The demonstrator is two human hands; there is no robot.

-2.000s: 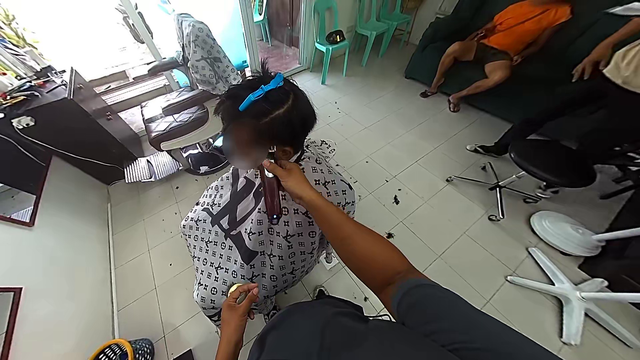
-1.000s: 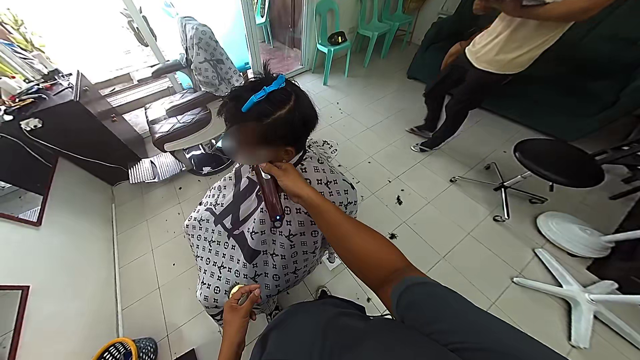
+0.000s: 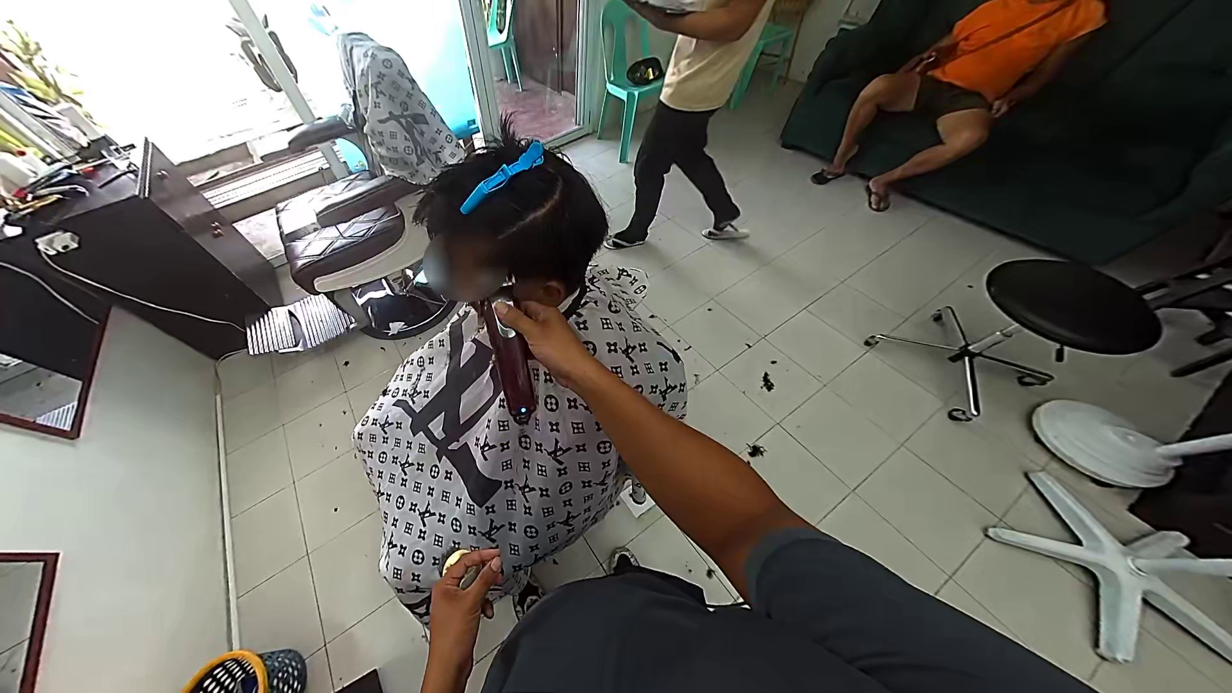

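Observation:
My right hand (image 3: 544,337) grips a dark red cordless hair clipper (image 3: 513,371), its head up by the ear and cheek of a seated person. A small light glows at the clipper's lower end. A blue hair clip (image 3: 502,177) pins up the dark hair (image 3: 549,217), where a parting line shows. A white cape (image 3: 539,481) with dark print covers the person's body. Low in the view, my left hand (image 3: 466,582) holds a small pale yellow round object (image 3: 454,561) between the fingers, in front of the cape; what it is, I cannot tell.
A barber chair (image 3: 351,226) stands beyond, near a dark cabinet (image 3: 192,231). At right are a black wheeled stool (image 3: 1073,306) and white stand bases (image 3: 1107,568). One person walks past green chairs; another sits on a dark sofa (image 3: 1039,125). A basket (image 3: 231,671) sits lower left. Hair clippings dot the tiles.
The walking person in the pale shirt has moved left, from in front of the sofa to the green chairs, and the seated person in orange shows again. Both my hands stay about where they were.

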